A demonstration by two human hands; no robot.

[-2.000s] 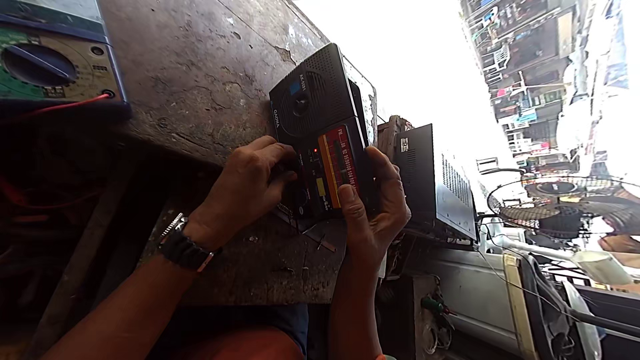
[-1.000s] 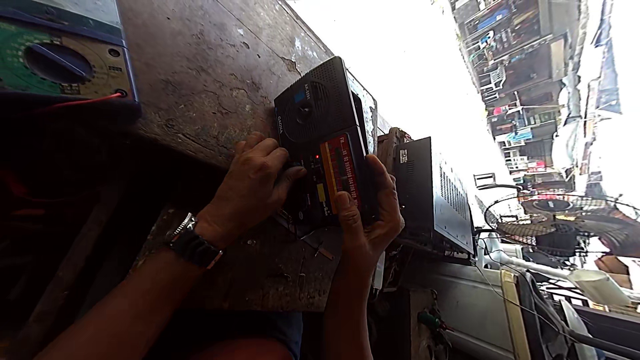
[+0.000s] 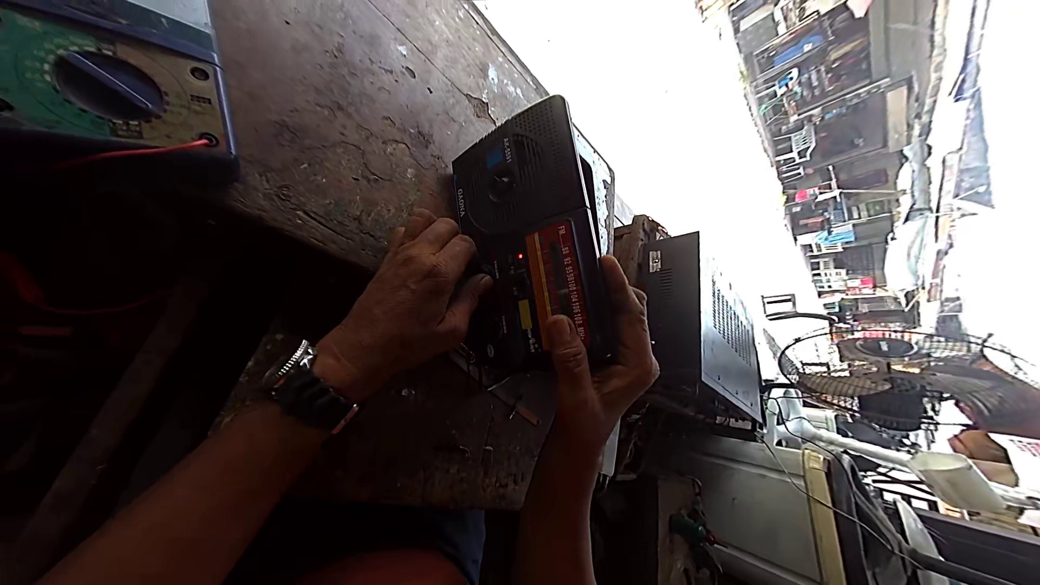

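A black portable radio (image 3: 528,227) with a red and orange tuning dial and a lit red light is held tilted over the wooden bench. My right hand (image 3: 605,349) grips its right end, thumb on the front beside the dial, fingers behind. My left hand (image 3: 418,288) touches the radio's near side edge, fingers bent and thumb near the controls; what lies under the fingertips is hidden. A watch with a dark strap (image 3: 313,394) is on the left wrist.
A multimeter (image 3: 110,85) with a red lead lies at the upper left of the worn wooden bench (image 3: 325,106). Right of the radio stands a black metal case (image 3: 703,317). A fan (image 3: 886,374) is farther right.
The view has shifted a little, with the multimeter now larger in the frame. Both hands remain at the radio, and its red light shows throughout.
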